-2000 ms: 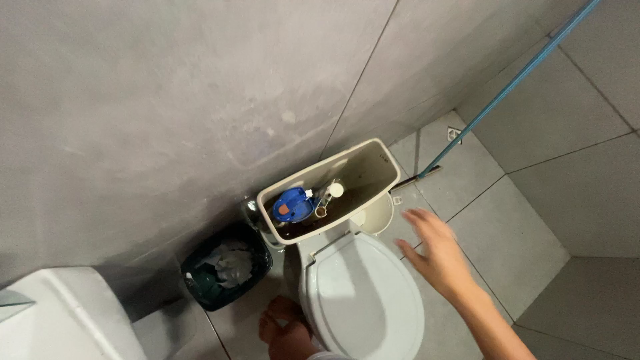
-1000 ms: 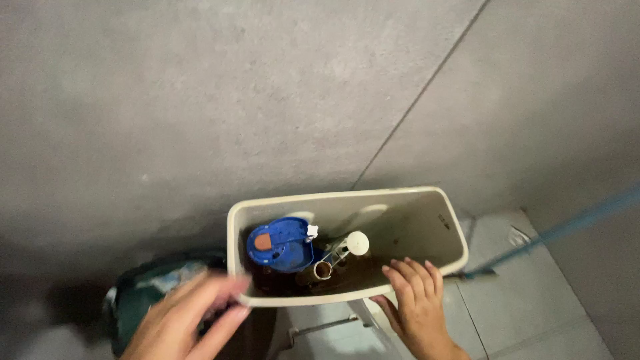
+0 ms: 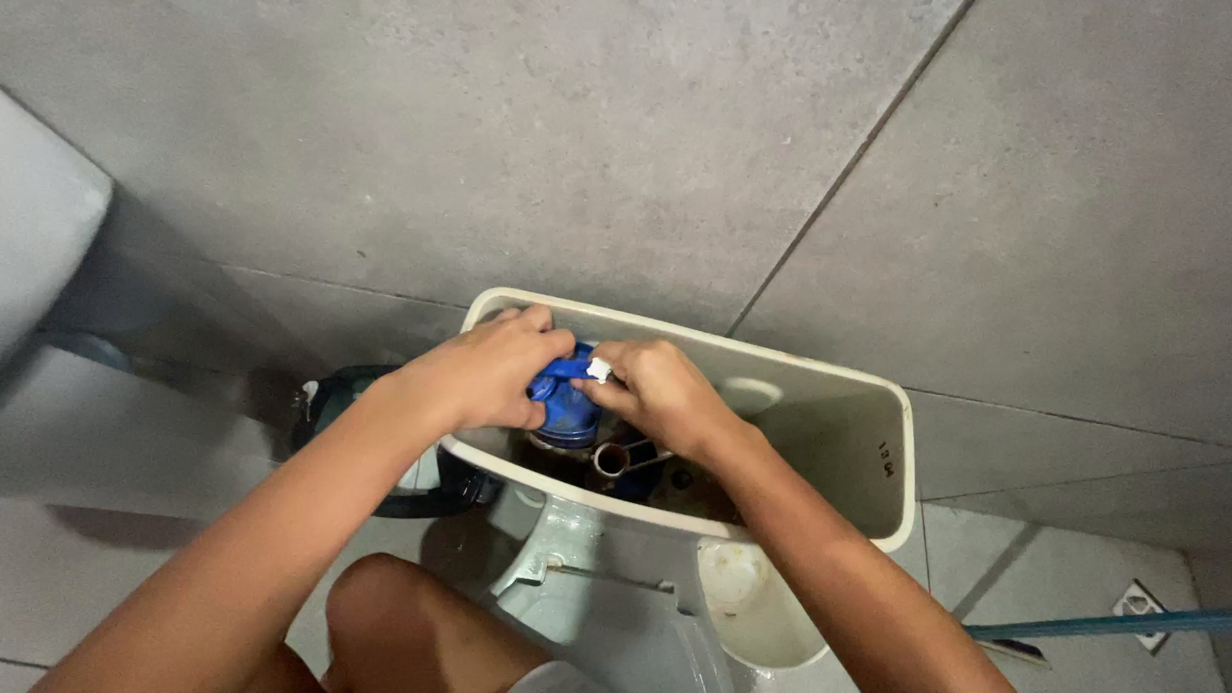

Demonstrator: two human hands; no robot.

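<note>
Both hands reach into the lidless toilet cistern (image 3: 674, 515), which stands against the wall. My left hand (image 3: 491, 371) grips the left side of the blue plastic fill valve (image 3: 573, 414), its fingers bent around the cap. My right hand (image 3: 664, 395) pinches the end of the valve's blue arm beside a small white plastic piece (image 3: 599, 370). Just below the hands is the open top of an overflow tube (image 3: 611, 460). Dark water or residue lies at the cistern's bottom, partly hidden by my right hand and forearm.
A dark bin (image 3: 423, 505) stands left of the cistern. Below it are the toilet (image 3: 616, 616) and a pale bucket (image 3: 770, 626). A blue-green pole (image 3: 1097, 624) crosses at lower right near a floor drain (image 3: 1141, 614). A white fixture (image 3: 48, 212) is at far left.
My hands have moved from the cistern's front rim to the blue fill valve inside and taken hold of it. Two seconds ago only my right hand was in view, over the floor by the toilet.
</note>
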